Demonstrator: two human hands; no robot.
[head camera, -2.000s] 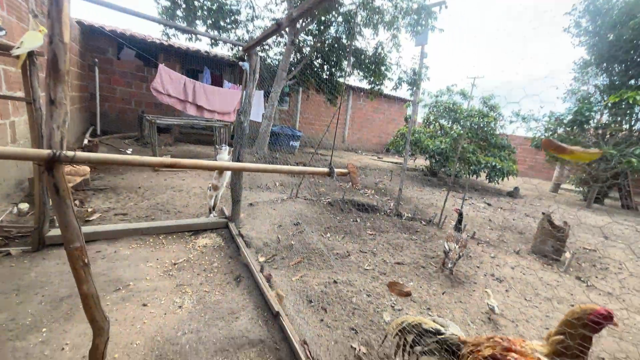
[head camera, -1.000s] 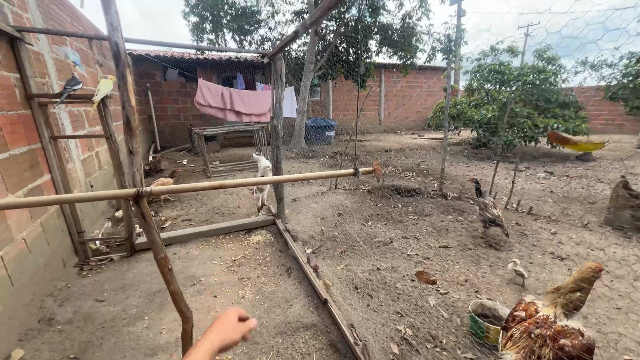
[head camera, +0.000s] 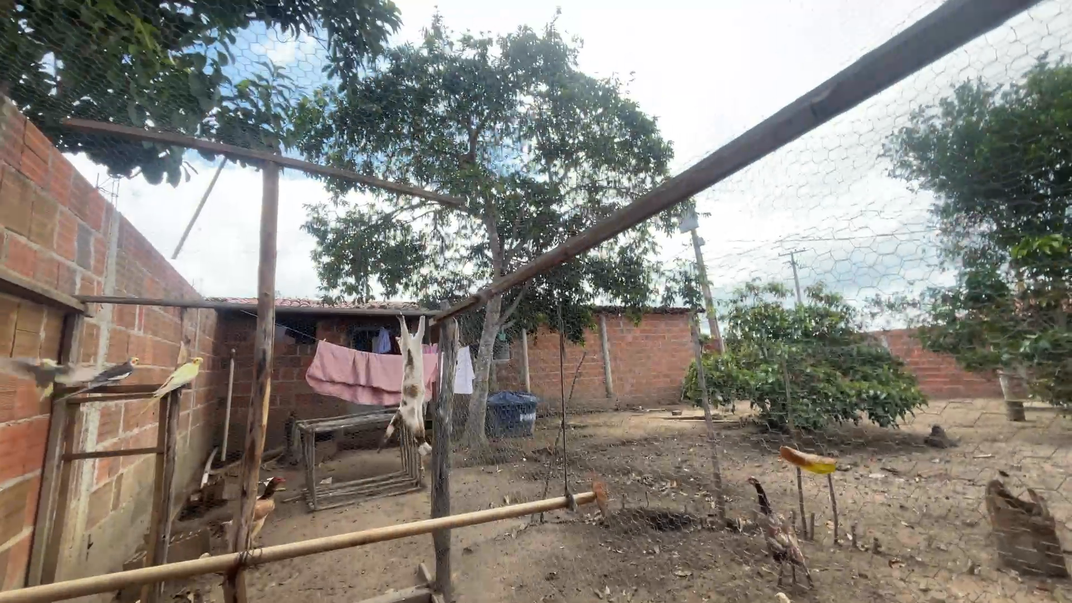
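Neither my left hand nor my right hand shows now. A white cat with brown patches (head camera: 412, 381) hangs stretched on the wire netting beside a wooden post (head camera: 441, 469), its forelegs up and hind legs low. Across the lower left runs a wooden perch pole (head camera: 402, 531). On a wooden ladder-like frame (head camera: 113, 453) by the brick wall sit a grey cockatiel (head camera: 109, 376) and a yellowish cockatiel (head camera: 179, 376). A blurred bird shape (head camera: 38, 371) is left of them. One chicken (head camera: 265, 507) stands behind the pole; another chicken (head camera: 779, 533) stands at the lower right.
A brick wall (head camera: 159, 335) lines the left. A slanting wooden beam (head camera: 720, 172) crosses overhead with wire netting. Behind are a pink cloth (head camera: 360, 373), a wooden rack (head camera: 311, 469), a blue bin (head camera: 511, 414) and a tree. A yellow object on sticks (head camera: 808, 461) and a stump (head camera: 1026, 528) stand right.
The view has tilted up. A hand seen low in the middle a second ago is out of view. The cat, low by the post before, is now stretched high on the netting.
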